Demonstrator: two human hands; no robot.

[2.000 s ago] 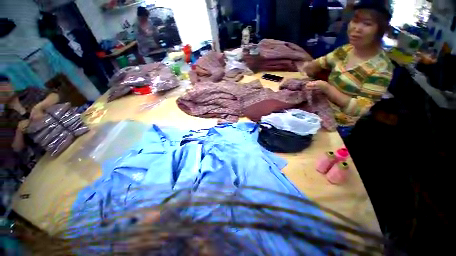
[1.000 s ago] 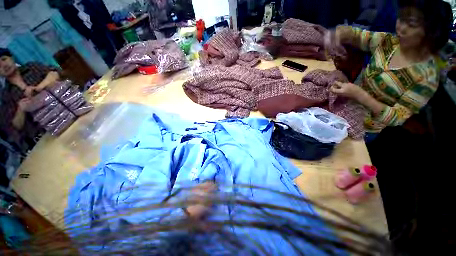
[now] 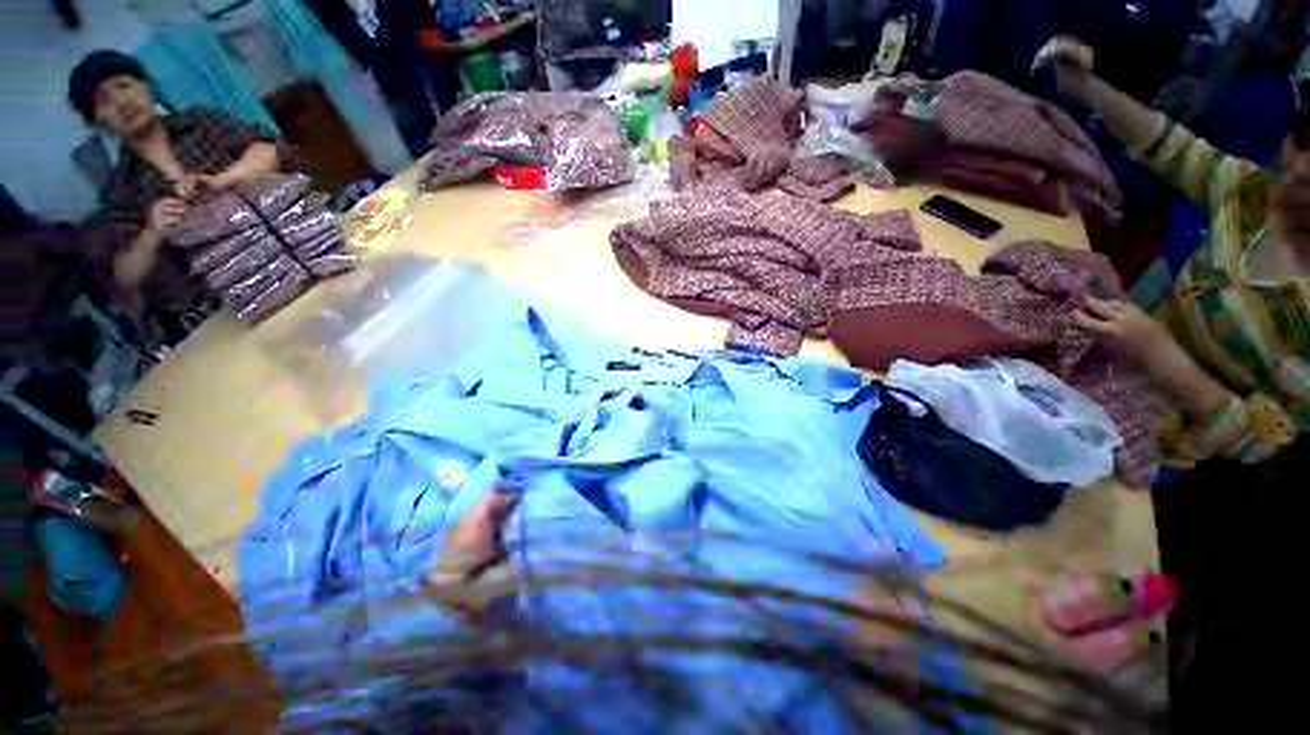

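Observation:
A light blue shirt (image 3: 632,467) lies in a large crumpled heap nearest me, its collar end towards the far side. One hand, which looks like my left hand (image 3: 477,549), is low on the heap, left of centre. Its fingertips meet a fold of the shirt and appear to pinch it. Blurred dark strands across the foreground hide part of this hand and the near cloth. My right hand is not visible.
Clear poly bags (image 3: 417,309) lie beyond the shirt at left. Tweed jackets (image 3: 776,259), a phone (image 3: 960,216), a white plastic bag (image 3: 1013,409) on a black bag (image 3: 948,467) and pink cones (image 3: 1099,603) lie on the table (image 3: 187,460). Another worker handles tweed at right; one holds bagged garments (image 3: 266,244) at left.
The view has swung left. My hand, unseen at first, shows on the shirt and has moved left over it; the middle folds have shifted. The right-hand worker's arm is now raised.

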